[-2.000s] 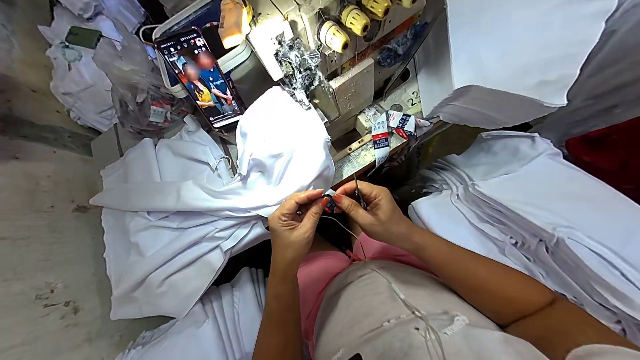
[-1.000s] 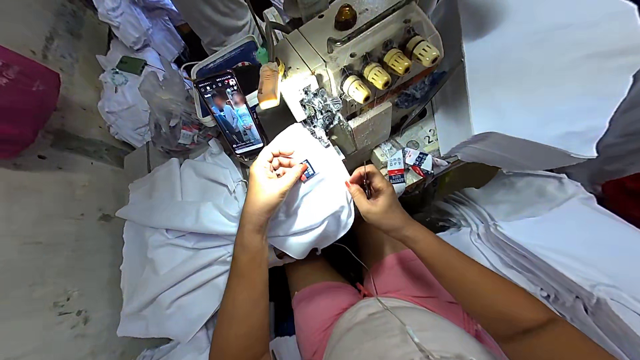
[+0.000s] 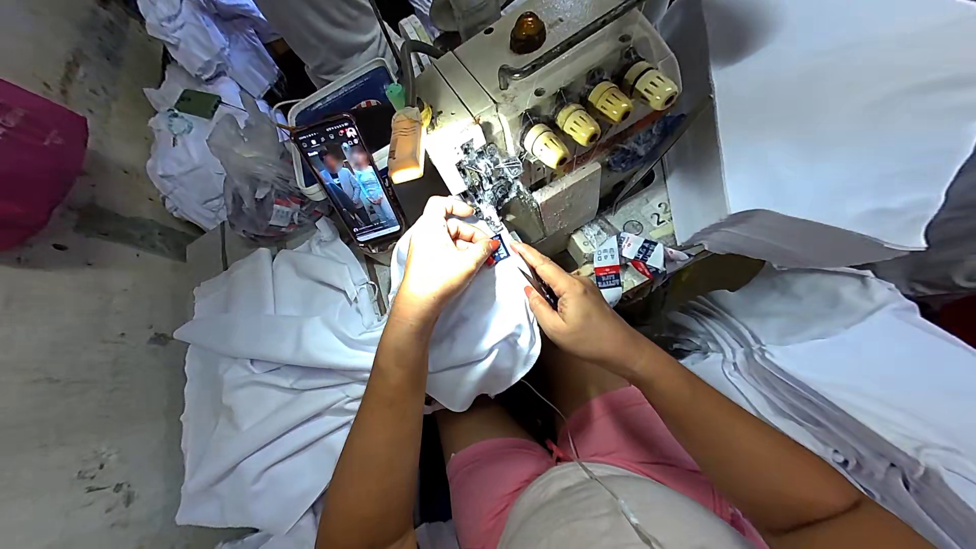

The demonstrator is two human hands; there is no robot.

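My left hand (image 3: 446,255) pinches a small blue and red woven label (image 3: 499,248) against the white fabric (image 3: 484,328), just in front of the needle and presser-foot area (image 3: 488,175) of an overlock sewing machine (image 3: 564,61). At the fabric's right edge, my right hand (image 3: 568,305) has its fingertips close to the label, with a dark slim tool (image 3: 545,290), partly hidden, held in the palm. The fabric drapes over the machine's front and down to my lap.
A phone (image 3: 351,183) leans left of the machine beside a lit lamp (image 3: 407,145). More labels (image 3: 608,267) lie on the machine bed at right. White cloth (image 3: 282,381) spreads at left; stacked white pieces (image 3: 823,381) lie at right. Yellow tension knobs (image 3: 578,123) line the machine's front.
Two seconds ago both hands were together over my lap with a small item. Now they are up at the machine, and the label lies on the fabric. The view has shifted.
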